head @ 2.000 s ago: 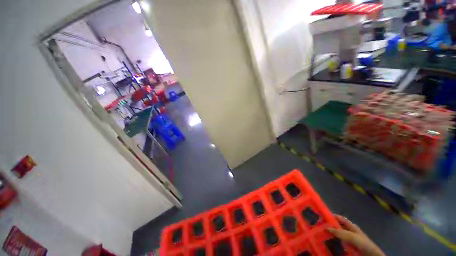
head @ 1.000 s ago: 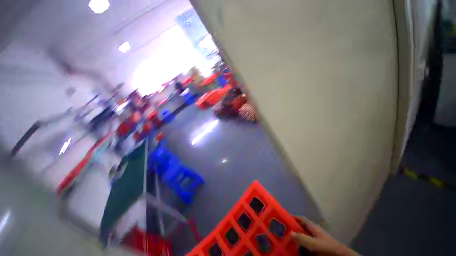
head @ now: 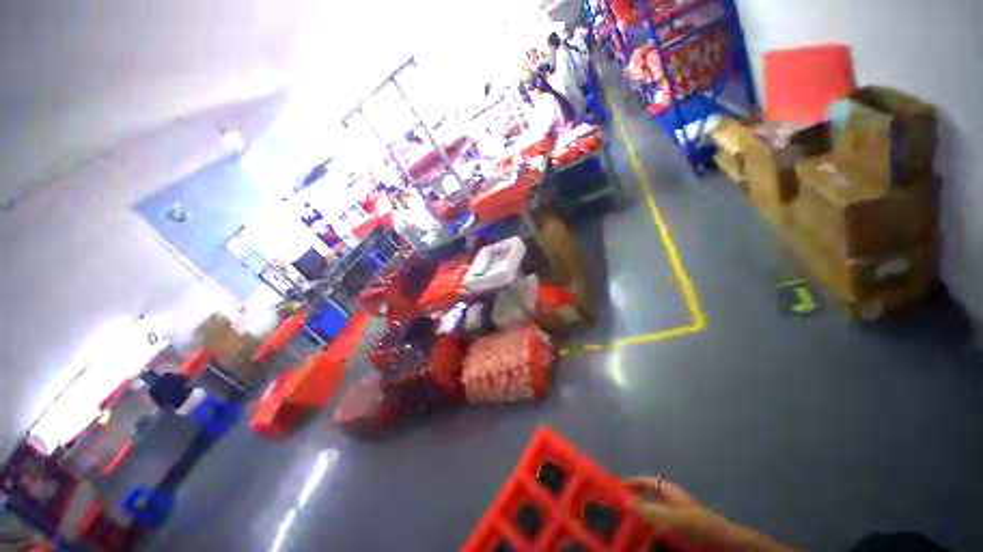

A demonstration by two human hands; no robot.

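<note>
A red-orange component tray point(head: 578, 481) shows at the bottom centre, cut off by the lower edge. Its square pockets hold dark square units point(head: 551, 472). My right hand point(head: 684, 515) grips the tray's right edge, with the thumb over the rim and the other fingers hidden. My left hand is not in the picture.
Stacked red trays point(head: 509, 364) stand on the floor ahead. Cardboard boxes point(head: 868, 221) are piled at the right by the wall. A blue rack point(head: 690, 81) stands at the upper right. A yellow line point(head: 674, 259) marks the floor. People in white and pink point(head: 563, 81) are at a line.
The view has passed the doorway and swung right; the beige door is gone and a hall shows. The tray stays in my right hand, with less of it in view than at first.
</note>
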